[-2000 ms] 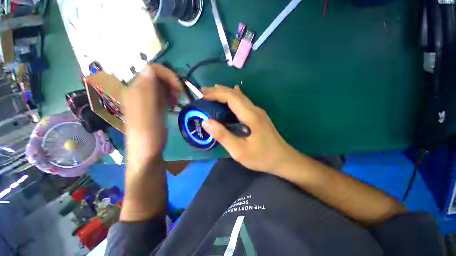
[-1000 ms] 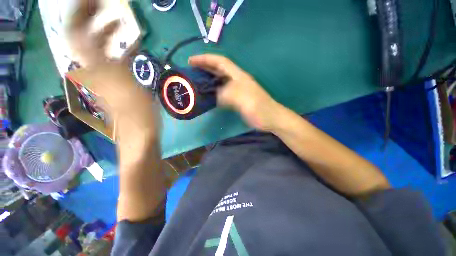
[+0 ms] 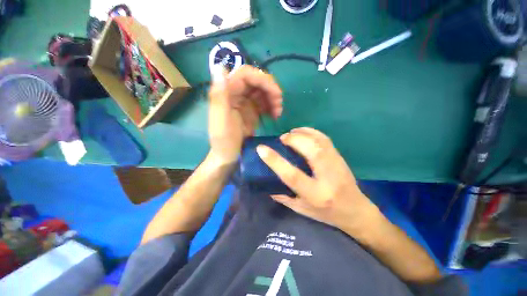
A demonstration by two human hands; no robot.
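Observation:
My right hand [image 3: 329, 182] is closed around a dark blue fabric speaker [image 3: 258, 166], held at the bench's front edge against my shirt. Its ringed end is turned out of sight. My left hand [image 3: 240, 110] is raised just above the speaker's upper left, slightly blurred, with curled fingers. A thin dark piece shows beside its fingers, and I cannot tell whether they hold it. A white-ringed disc [image 3: 226, 56] lies behind my left hand. A black cable [image 3: 292, 58] runs right from there to silver tweezers [image 3: 326, 34] and a whitish-pink USB drive [image 3: 342, 59].
An open cardboard box [image 3: 173, 87] with green boards and red wires stands left. Beyond are a blue flat cloth [image 3: 115, 139] and a purple fan [image 3: 29, 110]. A white board [image 3: 173, 17] lies at the back. A black electric screwdriver [image 3: 488, 118] and a dark speaker [image 3: 479, 34] are right.
The speaker has moved nearer my body and turned, so its lit ring no longer shows. My left hand has come from the white board to beside the speaker. The view has shifted.

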